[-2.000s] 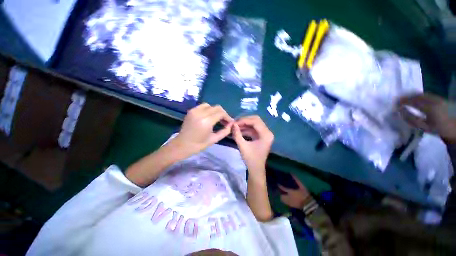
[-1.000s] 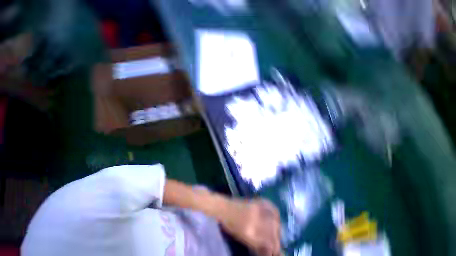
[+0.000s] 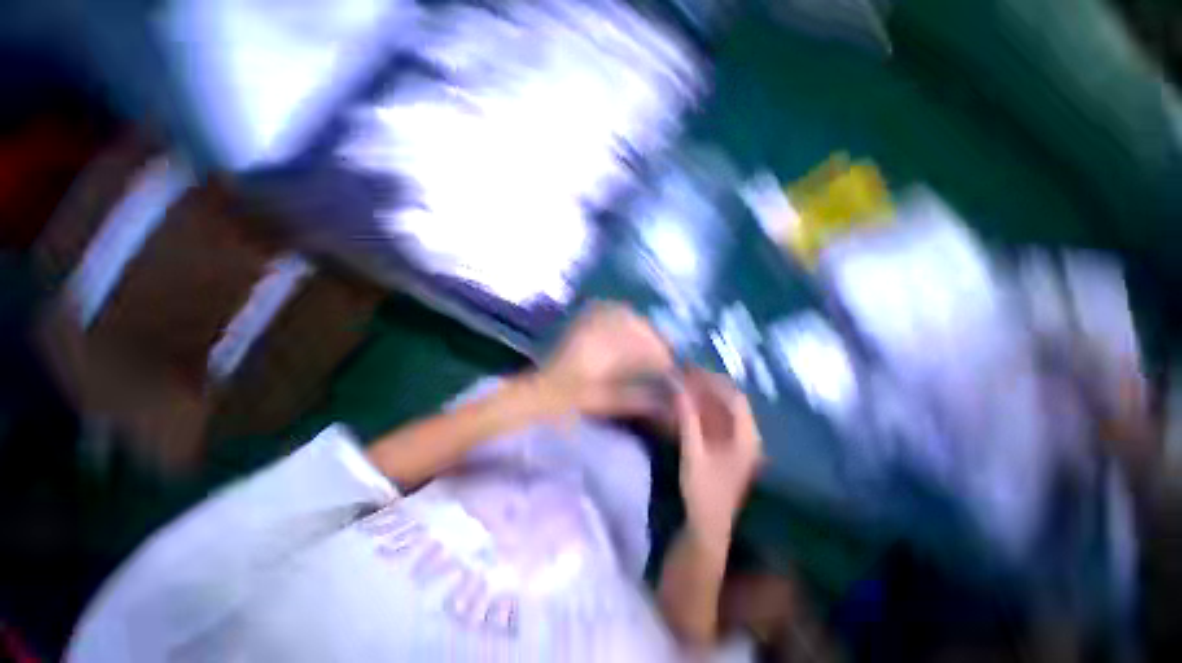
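The picture is strongly blurred. My left hand (image 3: 607, 363) and my right hand (image 3: 721, 434) are close together at the bench's near edge, fingertips meeting. Whether they hold a small bag or part cannot be made out. A bright heap of filled small bags (image 3: 499, 143) lies on the dark tray (image 3: 318, 227) beyond my left hand. A clear medium bag (image 3: 674, 240) lies right of the heap. Small white parts (image 3: 741, 347) lie on the bench just beyond my right hand.
A yellow-handled tool (image 3: 840, 205) lies beyond the parts. Large whitish plastic bags (image 3: 940, 337) cover the bench at right, with another person's blurred hand (image 3: 1125, 402) by them. A white sheet (image 3: 266, 78) is at upper left. An open brown carton (image 3: 182, 292) stands at left.
The view swung left, then back right. Both hands now show close together; one second ago only one arm and hand showed clearly at the lower edge.
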